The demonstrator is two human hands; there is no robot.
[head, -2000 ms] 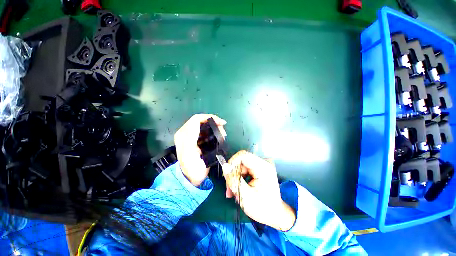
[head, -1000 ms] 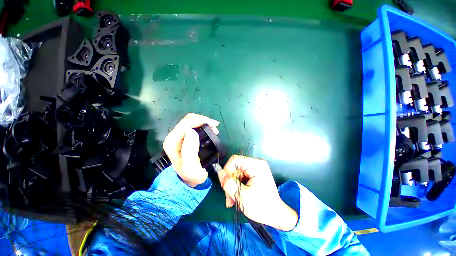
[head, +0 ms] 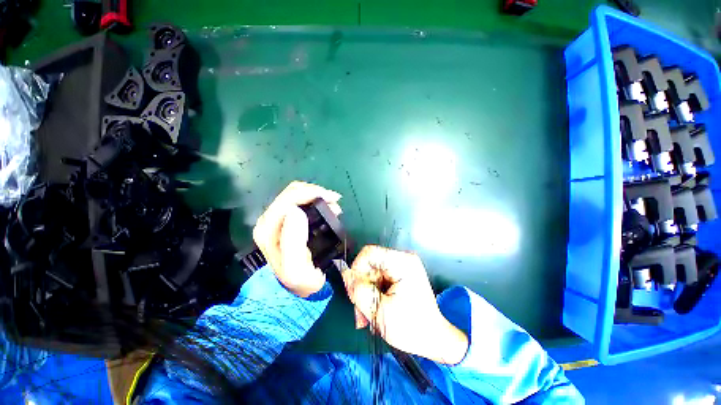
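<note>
My left hand [head: 288, 237] is closed around a black plastic housing [head: 322, 229], held above the green surface near its front edge. My right hand [head: 395, 297] is closed on a trimming knife; its small light blade [head: 341, 267] shows between the fingertips at the housing's lower right edge, and a dark handle [head: 411, 372] shows below the hand. Whether the blade touches the housing is hard to tell. Dark hair-like strands hang across the right hand and hide part of the fingers.
Left, a black tray [head: 75, 103] holds loose black mouldings [head: 142, 213] and triangular flange pieces [head: 167, 111]. A clear plastic bag [head: 17, 126] lies far left. Right, a blue crate [head: 589, 182] holds rows of black notched parts [head: 660, 142]. Dark specks dot the green surface [head: 356, 103]. Red-and-black objects [head: 116, 14] lie beyond.
My left hand and the housing have moved slightly left and tilted. The right hand stays close beside it, with the blade at the housing's edge. The red objects beyond have shifted left.
</note>
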